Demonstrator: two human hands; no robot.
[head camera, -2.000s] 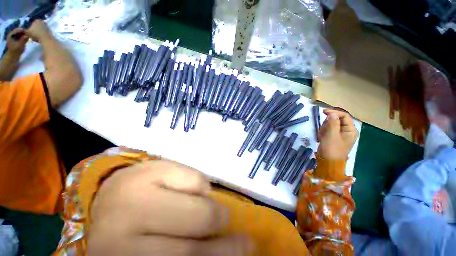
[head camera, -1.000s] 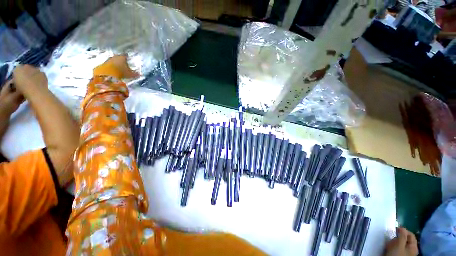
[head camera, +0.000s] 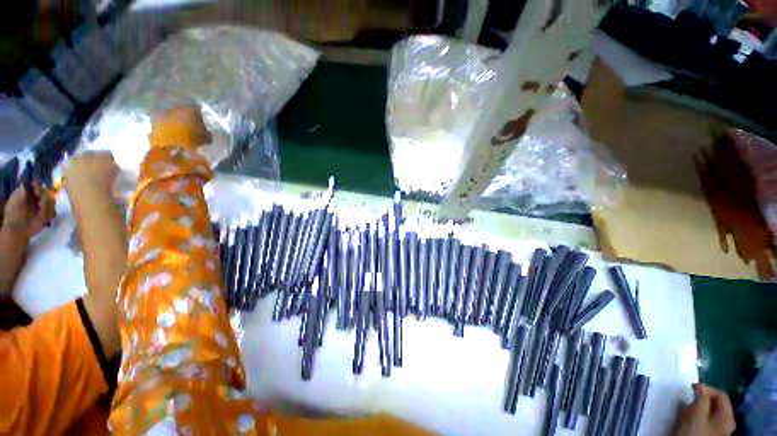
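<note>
Black tubes (head camera: 434, 277) lie side by side in a long dense row on the white sheet (head camera: 460, 362); several show pale tips at their far ends. A smaller group of black tubes (head camera: 579, 375) lies nearer, at the right. My left hand (head camera: 181, 128) is at the clear plastic bag (head camera: 247, 81) at the upper left, beyond the row; it is blurred and its fingers are hidden. My right hand (head camera: 709, 414) is at the sheet's lower right edge, partly cut off by the picture's bottom; its grip is unclear.
A chipped pale upright (head camera: 511, 119) stands behind the row, beside another clear bag (head camera: 426, 128). Brown cardboard (head camera: 652, 217) with reddish-brown strips (head camera: 734, 200) lies at the right. A person in an orange top (head camera: 43, 366) works close on my left. Light blue clothing shows at the right edge.
My left hand has moved from close in front of me to the upper left bag. My right hand has moved from beside the tubes to the lower right edge. The view has shifted.
</note>
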